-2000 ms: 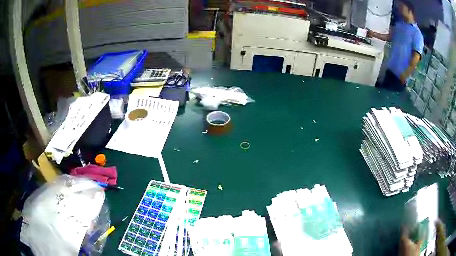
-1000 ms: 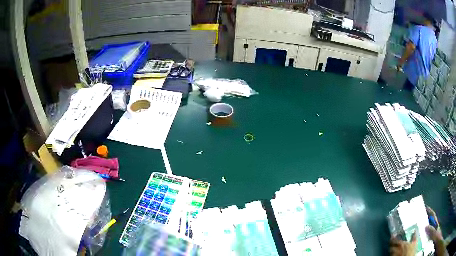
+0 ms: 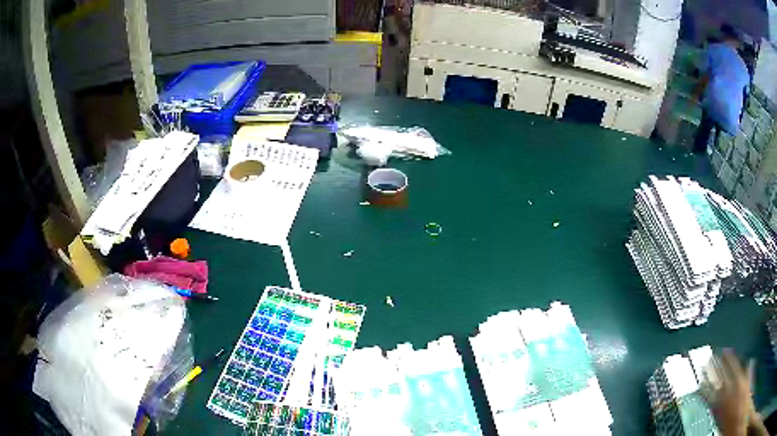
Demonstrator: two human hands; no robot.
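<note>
Neither of my hands is in view. Two piles of flat white cartons with teal-green panels, a left pile (image 3: 409,387) and a right pile (image 3: 543,371), lie nearest me, cut off by the bottom edge or close to it. To their left lie shiny label sheets (image 3: 271,349) with a blue-green grid, beside narrow white strips. Another label sheet (image 3: 298,419) lies across their lower end, partly cut off. No hand touches these piles or sheets.
Another person's blurred hands (image 3: 731,393) touch cartons (image 3: 677,396) at lower right. Tall carton stacks (image 3: 679,255) stand behind. A brown tape roll (image 3: 388,187) stands mid-table. A printed sheet (image 3: 264,200), a plastic bag (image 3: 111,349) and a blue tray (image 3: 213,94) are left.
The blurred label sheet at the bottom now lies lower across the others. The other person's cartons now rest in a small stack. The blue-clothed person at the back has moved right. The view has shifted slightly.
</note>
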